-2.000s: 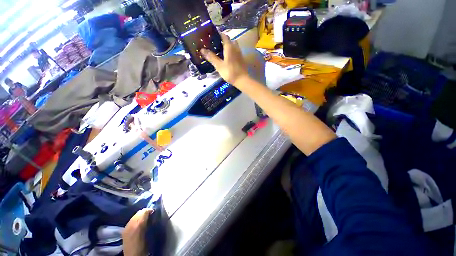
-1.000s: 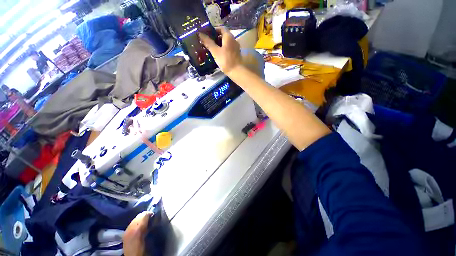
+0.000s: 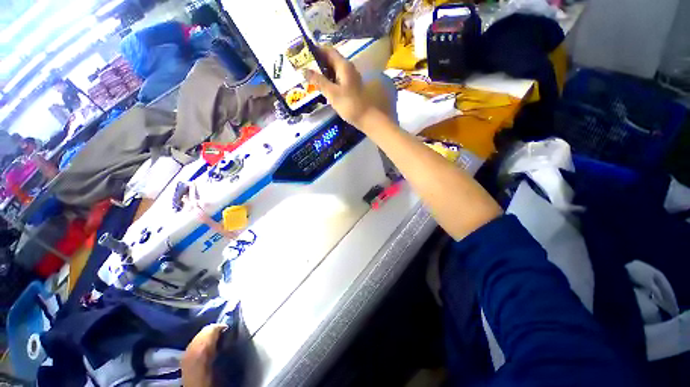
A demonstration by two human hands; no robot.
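Observation:
A tall smartphone [image 3: 268, 45] with a bright screen stands tilted on the white sewing machine [image 3: 303, 212]. My right hand [image 3: 352, 94] is at its right edge, one digit over the lower screen and the others at the edge, partly hidden. My left hand [image 3: 200, 357], cut off by the bottom edge, is closed on dark navy cloth [image 3: 233, 351] at the front of the machine bed; its fingertips are hard to see. A navy and white garment [image 3: 113, 332] lies bunched left of it. The needle area is too blurred to tell the cloth's position.
A yellow block [image 3: 235, 218] is on the machine head. A black and pink item [image 3: 387, 194] lies near the grey table edge [image 3: 355, 291]. A black radio [image 3: 452, 45] stands behind on yellow cloth. Navy and white pieces [image 3: 556, 227] are piled right. Grey-brown cloth lies behind the machine.
The phone screen has changed from dark to bright white with coloured pictures. The view has shifted slightly. Both hands stay in about the same places.

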